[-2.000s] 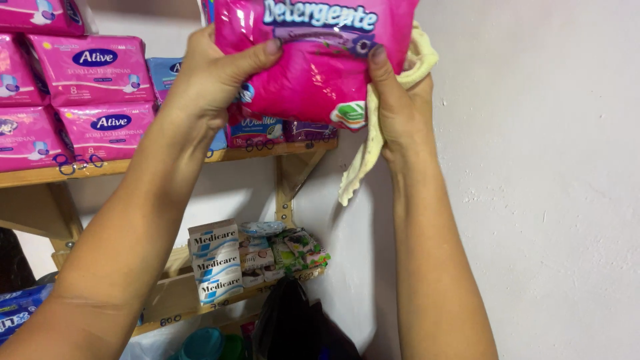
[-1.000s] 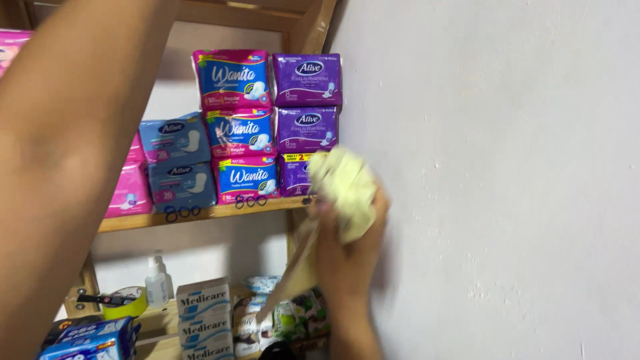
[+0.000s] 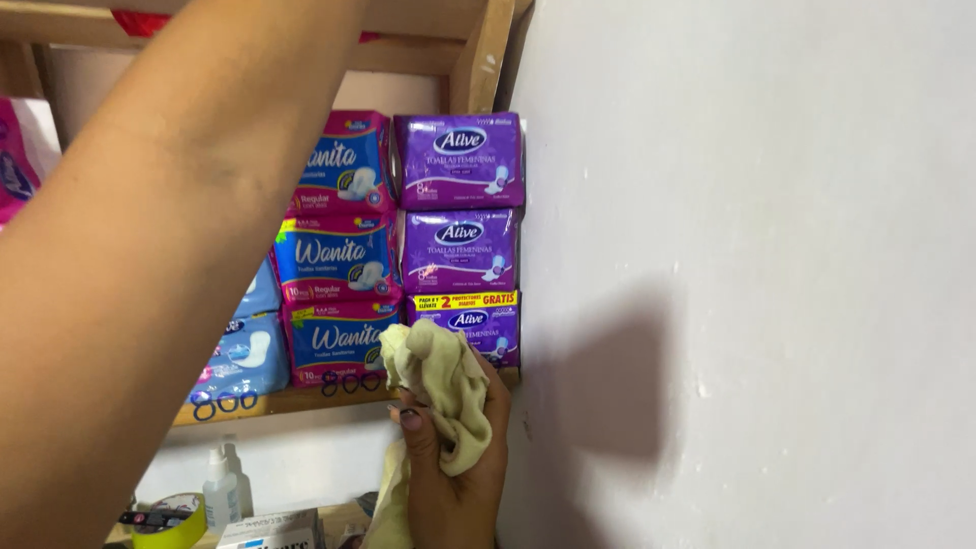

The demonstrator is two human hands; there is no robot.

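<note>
My right hand (image 3: pixel 461 457) grips a crumpled pale yellow-green cloth (image 3: pixel 442 381), part of which hangs below the palm. It is in front of the lowest purple Alive sanitary pad pack (image 3: pixel 465 320) at the shelf edge. Two more purple packs (image 3: pixel 460 248) are stacked above that one. Beside them stands a stack of pink and blue Wanita pad packs (image 3: pixel 339 259), partly covered by my left forearm. That forearm reaches up across the left of the view, and my left hand is beyond the top edge, out of sight.
The wooden shelf (image 3: pixel 305 404) bears handwritten price marks. Light blue packs (image 3: pixel 248 358) stand at its left. On the lower shelf are a spray bottle (image 3: pixel 221 492), a roll of yellow-green tape (image 3: pixel 171 526) and a white box (image 3: pixel 271 530). A white wall (image 3: pixel 747 229) rises at the right.
Two seconds ago both hands held a pink detergent bag; now it is out of view. My left hand has gone up out of view, while my right hand keeps the cloth. The view has shifted considerably.
</note>
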